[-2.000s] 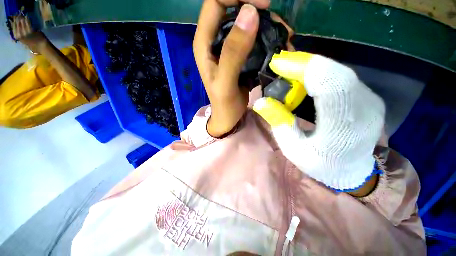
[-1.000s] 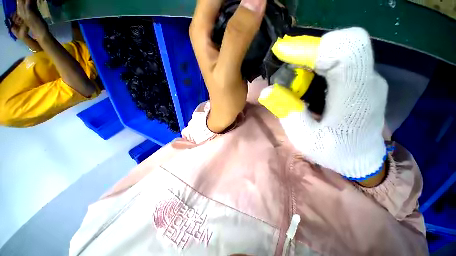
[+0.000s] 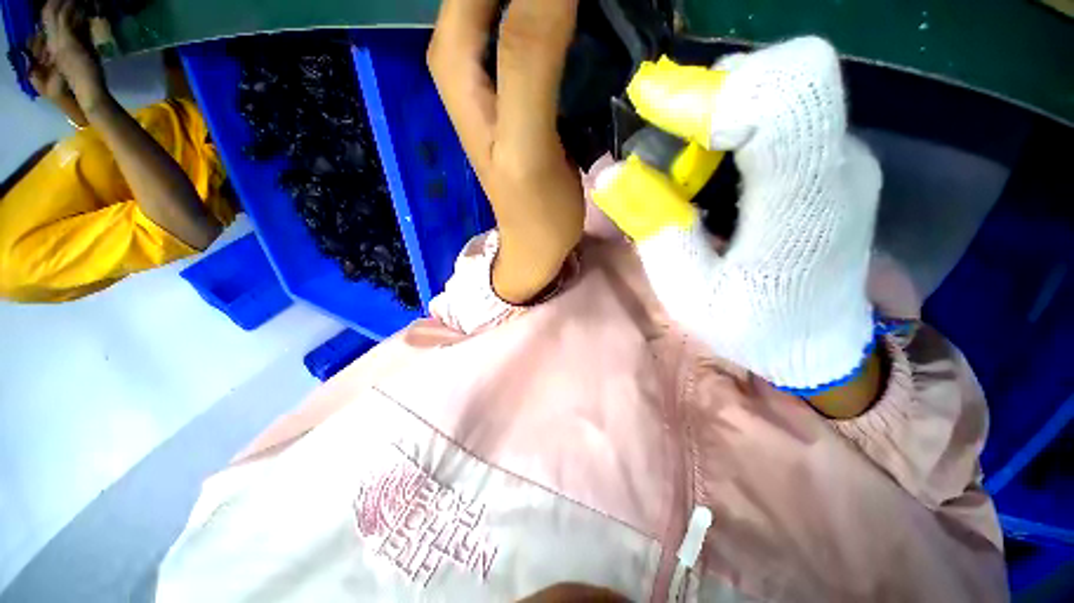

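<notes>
My left hand (image 3: 524, 153) is bare and holds a black moulded part (image 3: 595, 73) below the bench edge. Its fingertips and part of the piece are cut off by the top of the picture. My right hand (image 3: 783, 224) wears a white knit glove with yellow fingertips and a blue cuff edge. It pinches a dark knife (image 3: 657, 148) between thumb and fingers, right beside the part. Most of the knife is hidden in the glove, and whether its blade touches the part cannot be told.
The green bench edge (image 3: 872, 59) crosses the top. A blue bin (image 3: 406, 194) with many black parts (image 3: 336, 177) is below it at left. Smaller blue bins (image 3: 242, 280) stand near the floor. Another person's yellow-clad leg (image 3: 106, 224) and arms are at far left. Blue bins also show at right.
My left hand and the black part have moved up, further out of the picture. My gloved hand has shifted up and slightly left with the knife.
</notes>
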